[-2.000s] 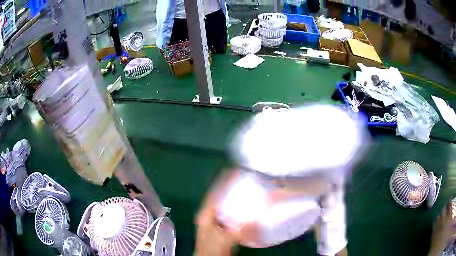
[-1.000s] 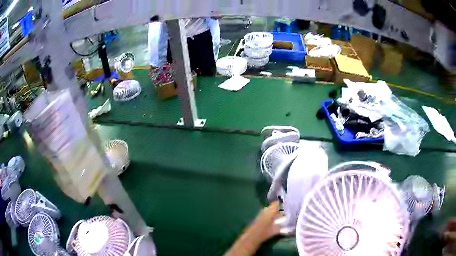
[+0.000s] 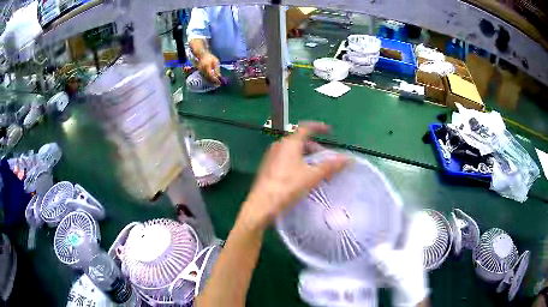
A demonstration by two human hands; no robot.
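Observation:
A large white clip fan, blurred, is held up in front of me with its round spoked grille facing me and its clip base below. My right hand, in a white glove, grips it at the lower right. My bare left hand is raised at the grille's upper left, thumb and fingers spread; contact with the rim is unclear. Behind the glove, another clip fan stands on the green bench, partly hidden. A smaller clip fan stands farther right.
A pinkish fan, a bottle and smaller fans are at lower left. A document sleeve hangs on a slanting post. A blue tray lies right. A person reaches over the far bench.
The view has shifted. My left hand has left the clip area and is raised, spread, at the large fan's grille. The large fan appears farther left. The opposite person's hand now reaches a far fan part.

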